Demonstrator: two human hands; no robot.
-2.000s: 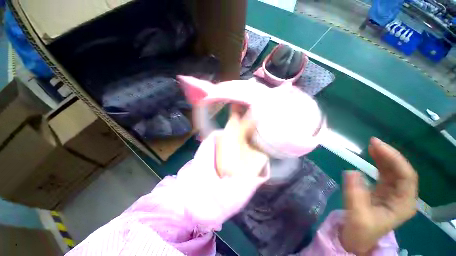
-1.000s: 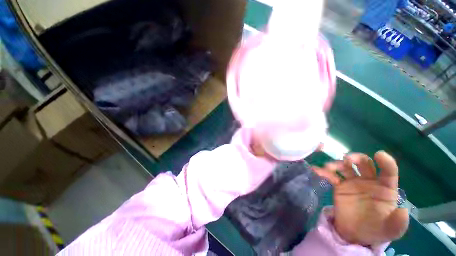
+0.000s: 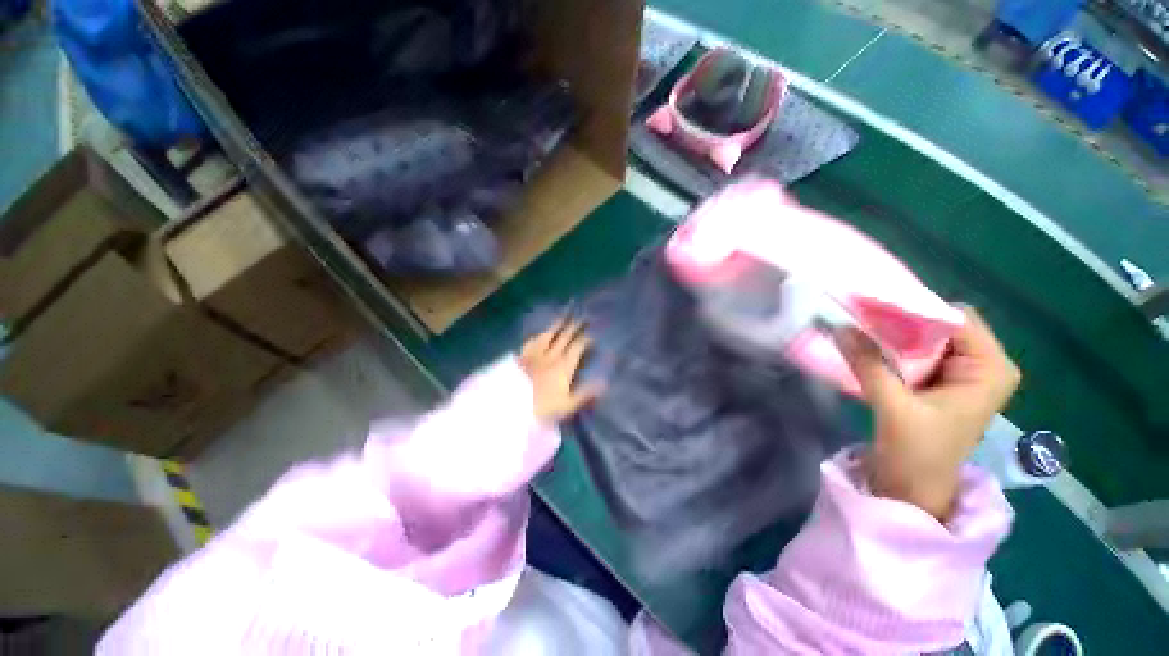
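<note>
The pink cat-ear headphones (image 3: 820, 263) are held over the bench, slightly blurred. My right hand (image 3: 936, 397) grips them at their right end, by a pink pointed ear. A dark grey translucent protective bag (image 3: 679, 423) lies crumpled on the green bench below them. My left hand (image 3: 558, 372) is at the bag's left edge, palm down with fingers spread; whether it pinches the bag is hidden. The far side of the headphones is partly blurred against the bag.
A large open carton (image 3: 564, 231) with dark bagged items stands at left. More headphones (image 3: 728, 109) rest on a dark bag by the conveyor (image 3: 949, 244). A bottle (image 3: 1036, 454) and a white tape roll (image 3: 1049, 641) are at right. Smaller cartons (image 3: 128, 346) lie lower left.
The headphones have come down and right, from my left hand into my right hand. My left hand has moved left and down to the bag's edge. The camera view has shifted slightly.
</note>
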